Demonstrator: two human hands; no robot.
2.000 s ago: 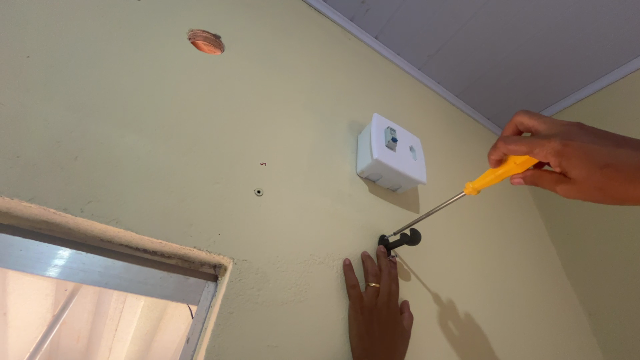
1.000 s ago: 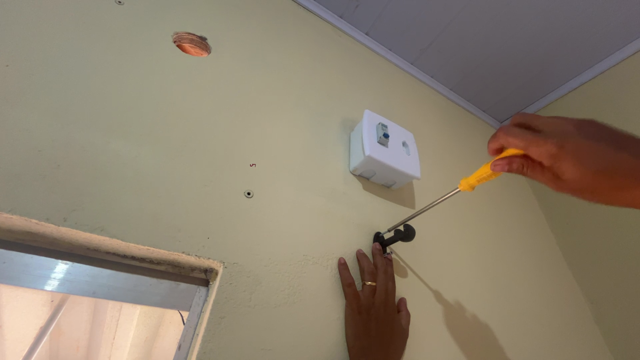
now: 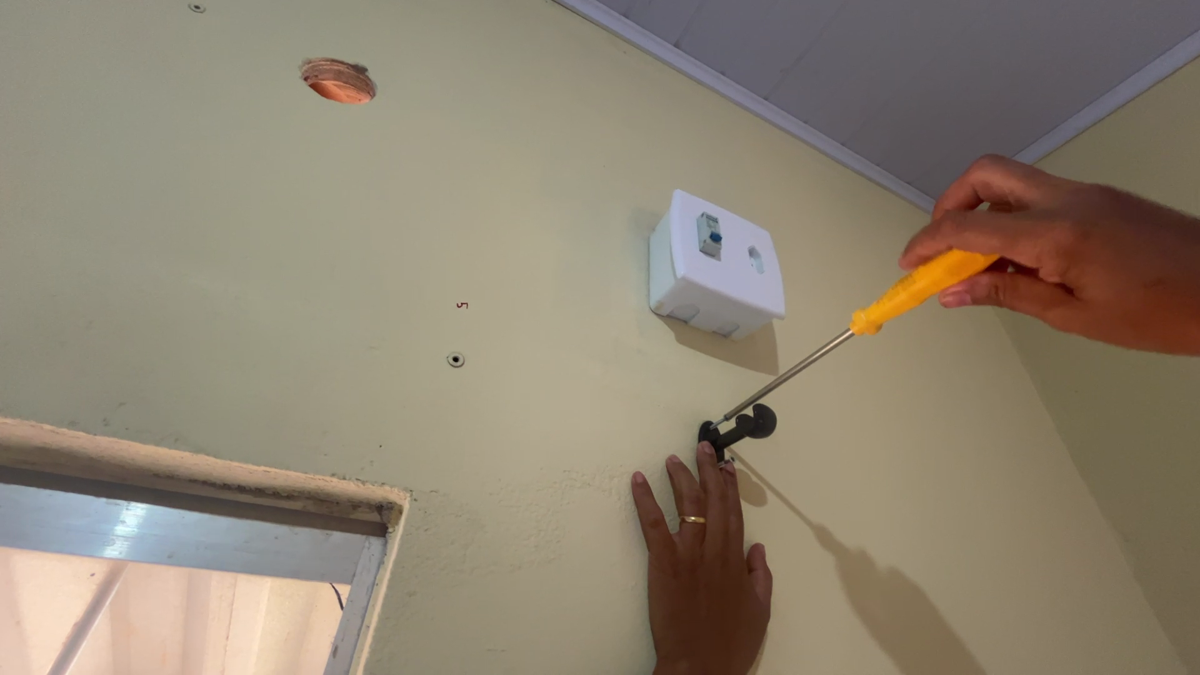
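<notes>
A small black wall bracket point(image 3: 742, 428), with a round knob-like end standing out, sits against the light green wall. My left hand point(image 3: 708, 572), a ring on one finger, lies flat on the wall below it with fingertips touching its base. The yellow handle of a screwdriver point(image 3: 914, 292) is in my right hand point(image 3: 1059, 248), at the upper right. Its steel shaft slants down left to the top of the bracket's base, where the tip meets a screw spot too small to make out. A second screw point(image 3: 728, 460) seems to stick out at the base's lower edge, beside my left fingertips.
Above the bracket, a white surface-mounted electrical box point(image 3: 717, 267) carries a breaker and a socket. Left of it are a wall plug point(image 3: 456, 360) and a round hole point(image 3: 338, 82). A metal window frame point(image 3: 187, 534) fills the lower left; a ceiling trim point(image 3: 750, 103) runs above.
My right hand has shifted its hold on the screwdriver handle, while the tip stays at the bracket. My left hand remains at the bracket's base.
</notes>
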